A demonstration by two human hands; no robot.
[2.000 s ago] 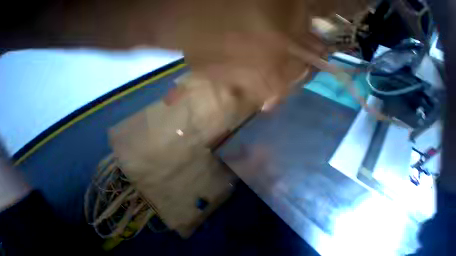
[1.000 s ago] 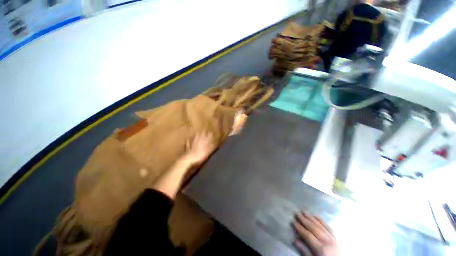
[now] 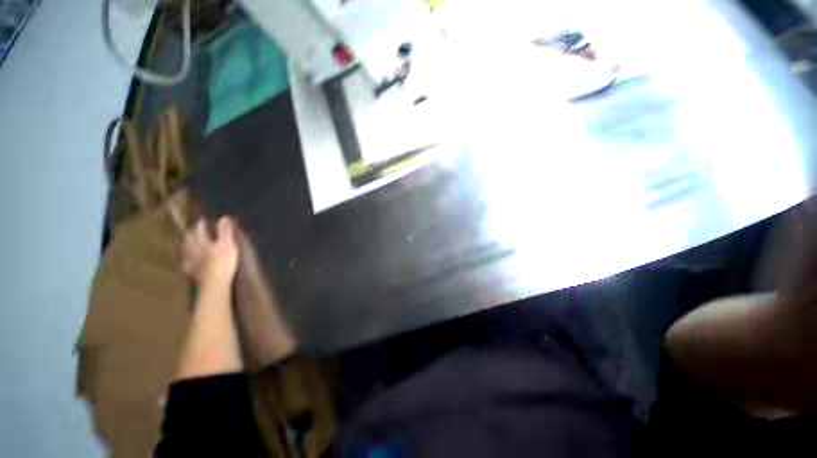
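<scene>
Brown bags (image 3: 139,304) lie in a stack at the left, along the table's left edge, with bunched handles (image 3: 157,156) at the far end. My left hand (image 3: 213,250) is at the upper bag's edge, its fingers bent on the brown material; blur hides the exact grip. A brown flap (image 3: 260,309) shows just right of my left forearm, at the table edge. A large blurred skin-toned part at the right edge, apparently my right hand or forearm (image 3: 743,349), is cut off; its fingers cannot be made out.
The dark, shiny table (image 3: 358,268) spans the middle. A white machine arm (image 3: 291,36) and white plate (image 3: 318,179) are at the top, beside a teal cloth (image 3: 242,72). A small dark and red item (image 3: 573,45) lies upper right. A pale cable loop (image 3: 184,49) hangs upper left.
The view has swung right and down. My left hand has moved from on top of the bags to an edge. My right hand no longer rests on the table.
</scene>
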